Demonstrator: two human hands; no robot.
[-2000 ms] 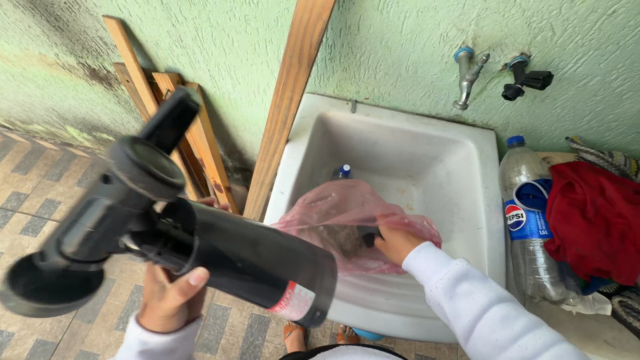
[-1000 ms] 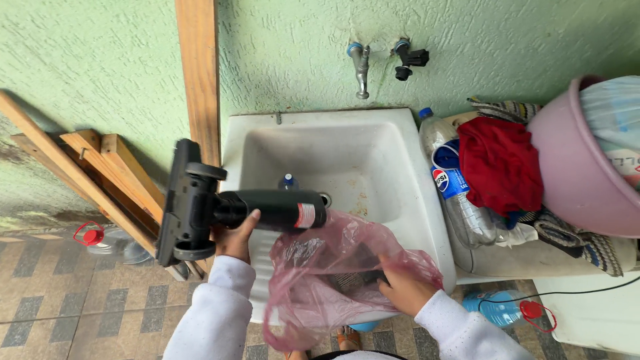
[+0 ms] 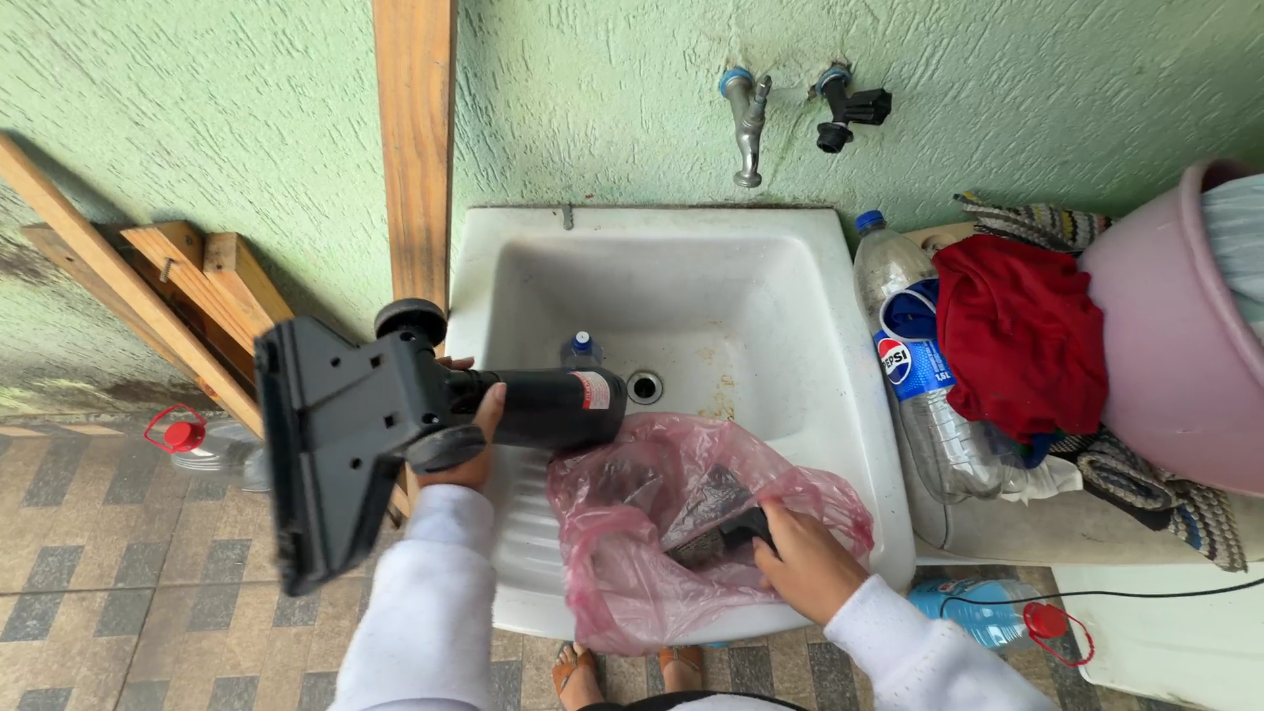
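My left hand (image 3: 472, 449) is closed around a black vacuum cleaner's tube-shaped part (image 3: 553, 407), with its flat wheeled floor head (image 3: 336, 434) pointing left. The tube's right end hangs over the sink, touching or just above a pink translucent plastic bag (image 3: 642, 553). That bag lies on the front ledge of the white sink (image 3: 859, 494). At its right side my right hand (image 3: 805, 558) grips the black handle of a brush-like tool (image 3: 726, 538), whose far part lies in the bag's opening. Dusty grey matter seems to be inside the bag, though the film blurs it.
A blue-capped bottle (image 3: 583, 351) stands in the basin near the drain (image 3: 645, 387). Two taps (image 3: 748, 128) stick out from the wall. Wooden boards (image 3: 415, 148) lean at left. To the right are a plastic soda bottle (image 3: 948, 425), a red cloth (image 3: 1017, 336) and a pink bucket (image 3: 1155, 346).
The vacuum part has turned in my left hand, its floor head now showing its flat face. Two seconds ago it was tilted lower left. The bag has spread over the sink's front ledge.
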